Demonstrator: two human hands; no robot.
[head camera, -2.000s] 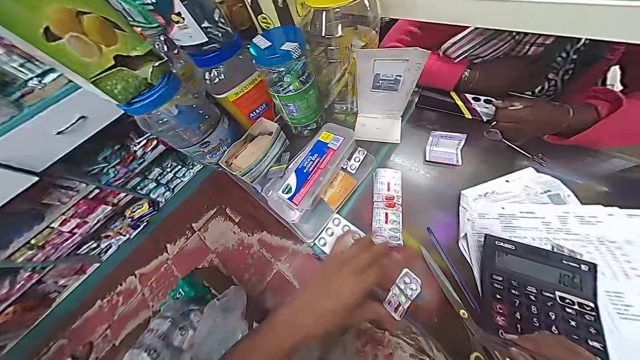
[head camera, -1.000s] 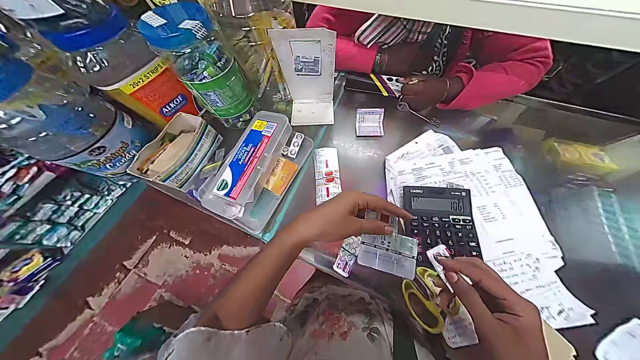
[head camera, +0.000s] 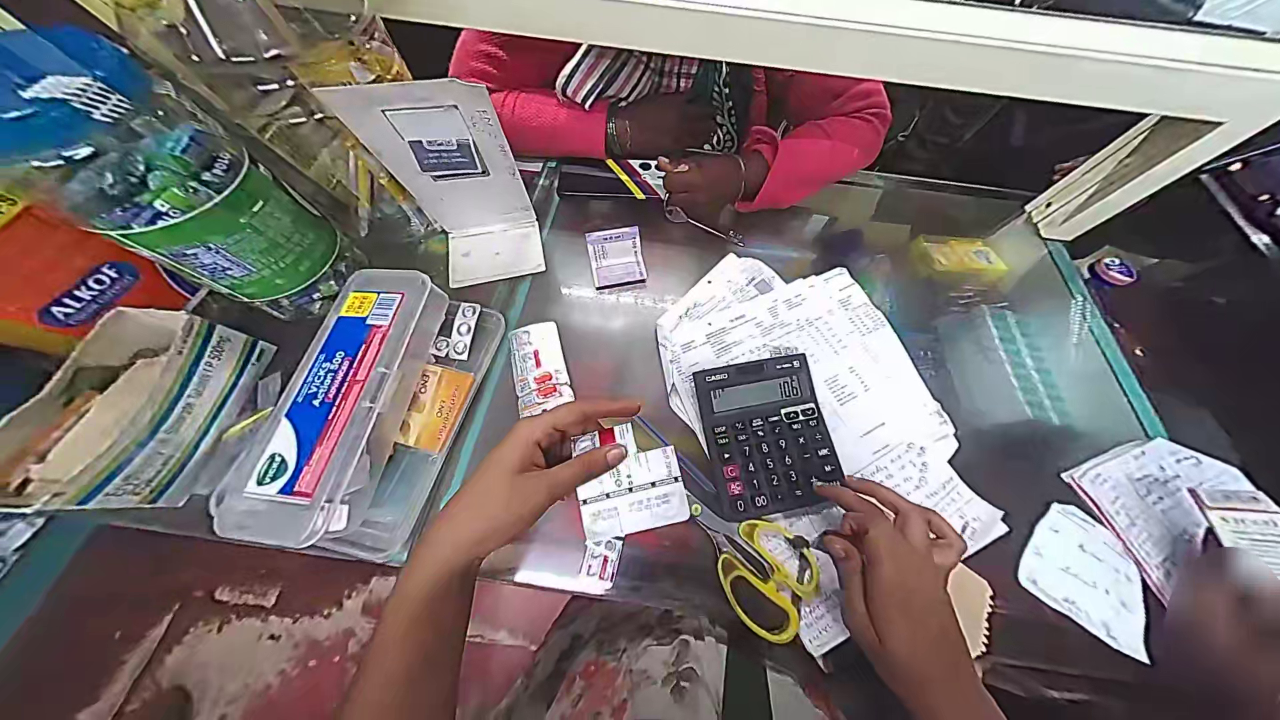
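Note:
My left hand (head camera: 530, 470) is spread, thumb and forefinger apart, over the left edge of several blister strips of tablets (head camera: 640, 492) on the glass counter. My right hand (head camera: 890, 565) has its fingertips at the lower right corner of a black Casio calculator (head camera: 765, 440) and holds nothing that I can make out. Yellow-handled scissors (head camera: 768, 585) lie between the hands, just below the calculator, over a slip of paper. The calculator rests on a pile of written and printed papers (head camera: 850, 350). Another blister strip (head camera: 540, 365) lies above my left hand.
A plastic box (head camera: 425, 300) with a Vicks carton (head camera: 330, 400) is on the left, beside an open carton (head camera: 130, 410) and jars (head camera: 230, 220). Across the counter are a person's hands (head camera: 700, 180). Loose papers (head camera: 1085, 580) and a blurred hand (head camera: 1220, 630) are at the right.
The strips that were at my left hand a second ago now lie on the counter, with that hand spread beside them. My right hand has let go of a small strip and moved to the calculator. The view has shifted.

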